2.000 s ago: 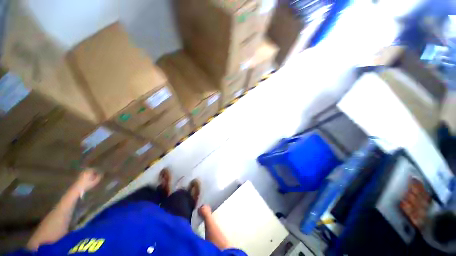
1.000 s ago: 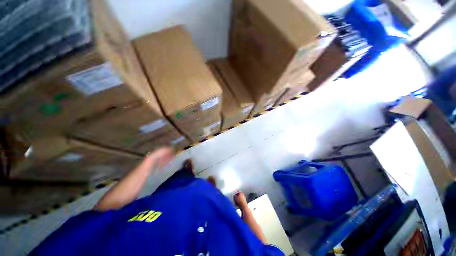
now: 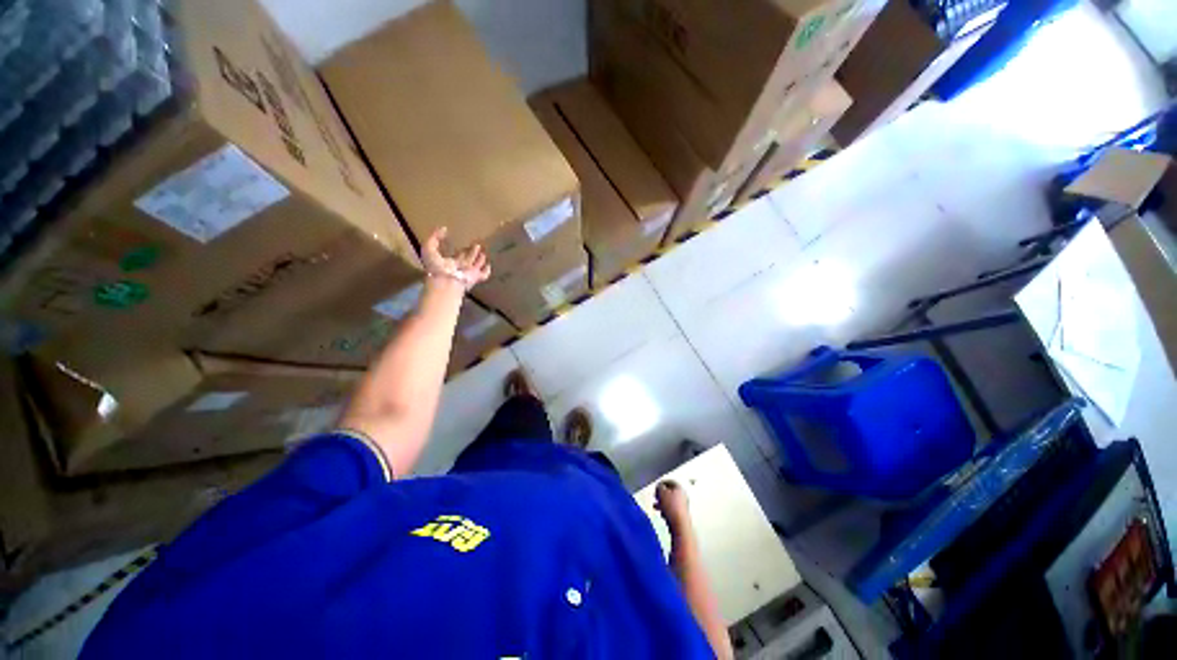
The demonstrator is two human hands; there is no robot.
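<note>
My left hand (image 3: pixel 456 262) is stretched forward with its fingers apart and empty, in front of the brown cartons. It is near the edge between a large carton (image 3: pixel 303 161) with a white label and a narrower carton (image 3: pixel 452 123); I cannot tell if it touches either. Clear trays (image 3: pixel 84 110) are stacked on the large carton at the upper left. My right hand (image 3: pixel 671 500) is small in view, low at my side over a cream stool top (image 3: pixel 729 535). Its fingers look curled; whether it holds anything is unclear.
More stacked cartons (image 3: pixel 723 77) line the wall behind yellow-and-black floor tape (image 3: pixel 620 277). A blue plastic stool (image 3: pixel 878 419) stands on the tiled floor to the right. Papers (image 3: pixel 1091 322) lie on a white table at the right edge. An open carton (image 3: pixel 155 413) is at the lower left.
The view has shifted along the carton row, with the clear trays now at upper left. My left hand has reached further forward and its fingers have spread. My right hand has stayed low at my side.
</note>
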